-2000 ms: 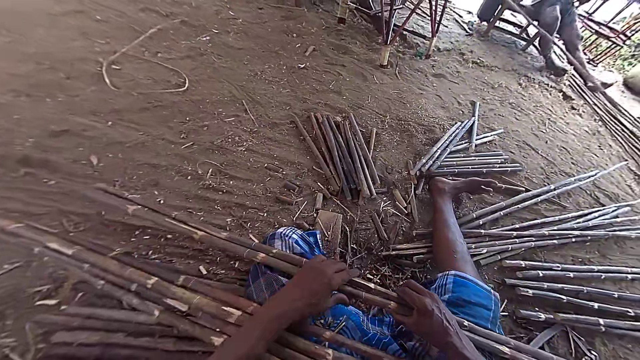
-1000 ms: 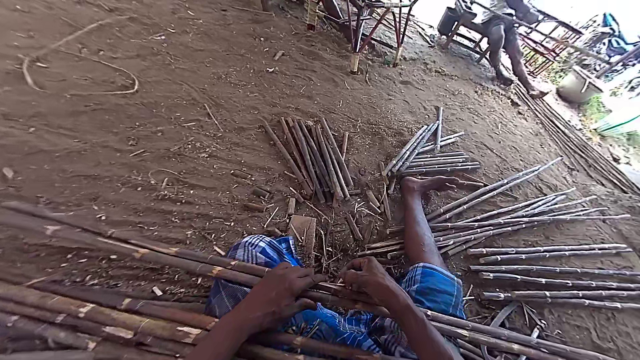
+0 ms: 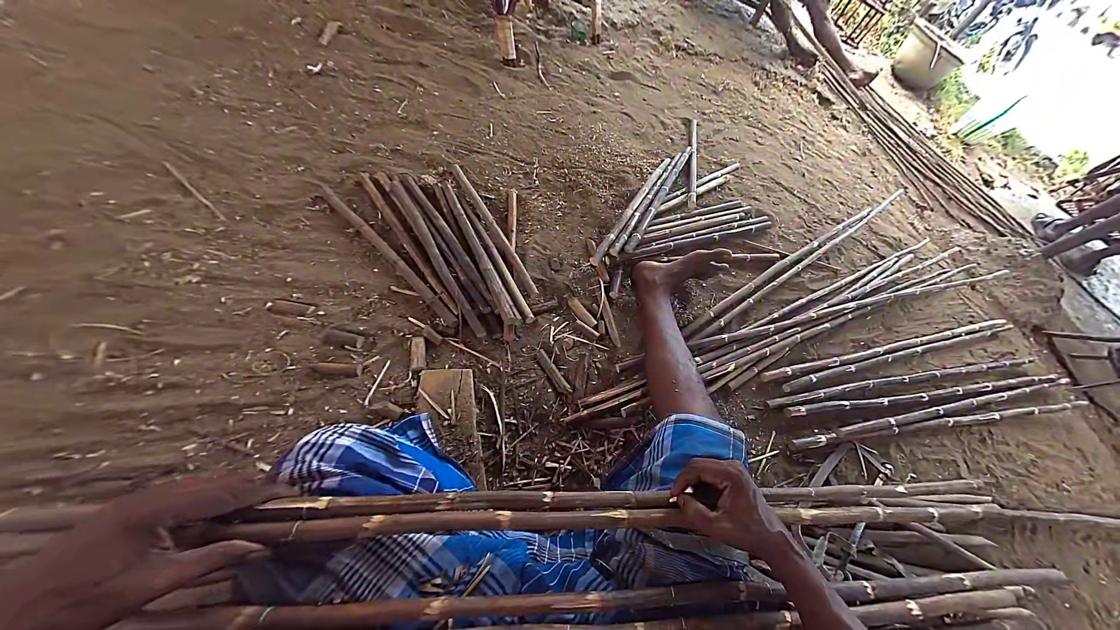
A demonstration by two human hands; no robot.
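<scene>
Long jointed bamboo or cane poles [image 3: 472, 518] lie across the lap, over a blue checked cloth [image 3: 376, 459]. At the lower left my left hand [image 3: 131, 542], blurred, spreads over the left part of these poles; whether it grips one is unclear. My right hand [image 3: 722, 507] curls its thumb and fingers around an upper pole, right of the lap's middle. More poles [image 3: 560, 604] run across below, nearer the body. The bare leg [image 3: 669, 350] reaches forward between cut pieces.
Short cut pieces [image 3: 455, 249] lie in a bundle ahead. Longer sticks [image 3: 831, 306] fan out on the right beyond the leg. A wooden block [image 3: 451, 398] sits among shavings. Another person's legs [image 3: 818, 35] and a pale tub [image 3: 927, 54] are at the top right.
My hands were close together on the poles; now they are far apart, the left hand far to the left. The view has shifted nearer the cut pieces.
</scene>
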